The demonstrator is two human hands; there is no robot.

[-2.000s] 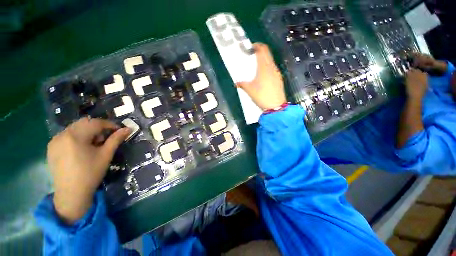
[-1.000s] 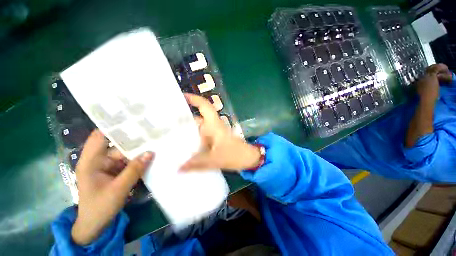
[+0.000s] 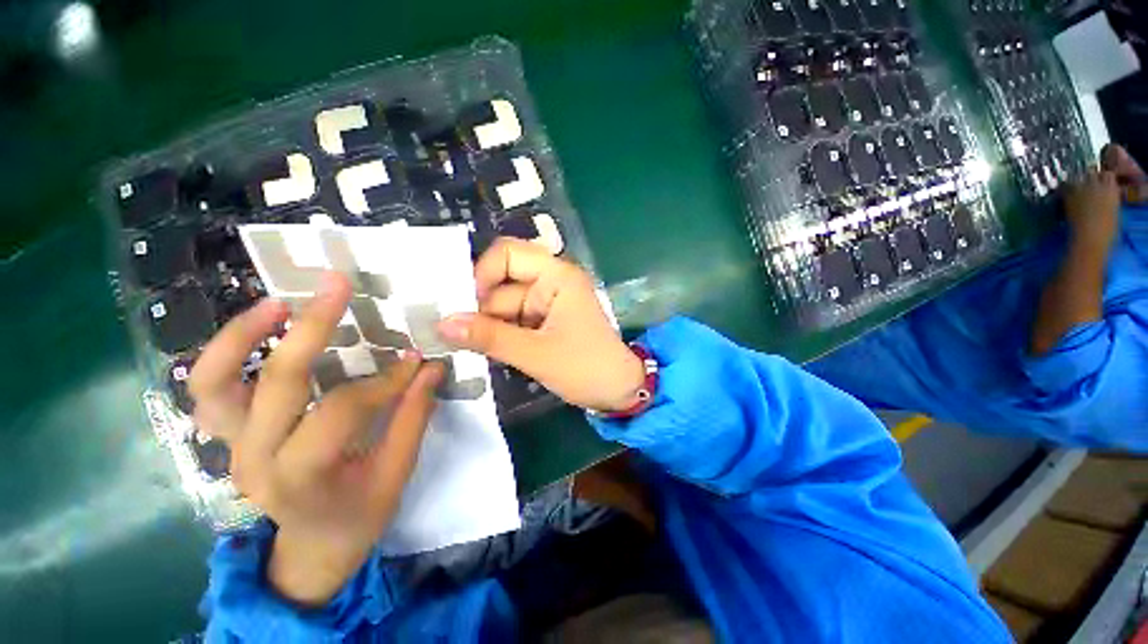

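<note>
A white release liner sheet with several grey L-shaped pads is held over the near part of the blister tray. My left hand is at the sheet's left side, thumb and a finger pinched together at a pad near the middle; whether a pad is between them cannot be told. My right hand pinches the sheet's right edge. Black modules show in the tray, some with cream L pads, others bare. The sheet and hands hide the tray's lower middle.
A stack of clear trays with dark modules lies to the right on the green bench. Farther right are another tray, a white sheet and another person's hand and blue sleeve. Brown boxes show at lower right.
The sheet, blurred and mostly blank one second ago, now shows its grey pads clearly over the tray. My left hand has moved right and up onto the pads; my right hand grips the edge.
</note>
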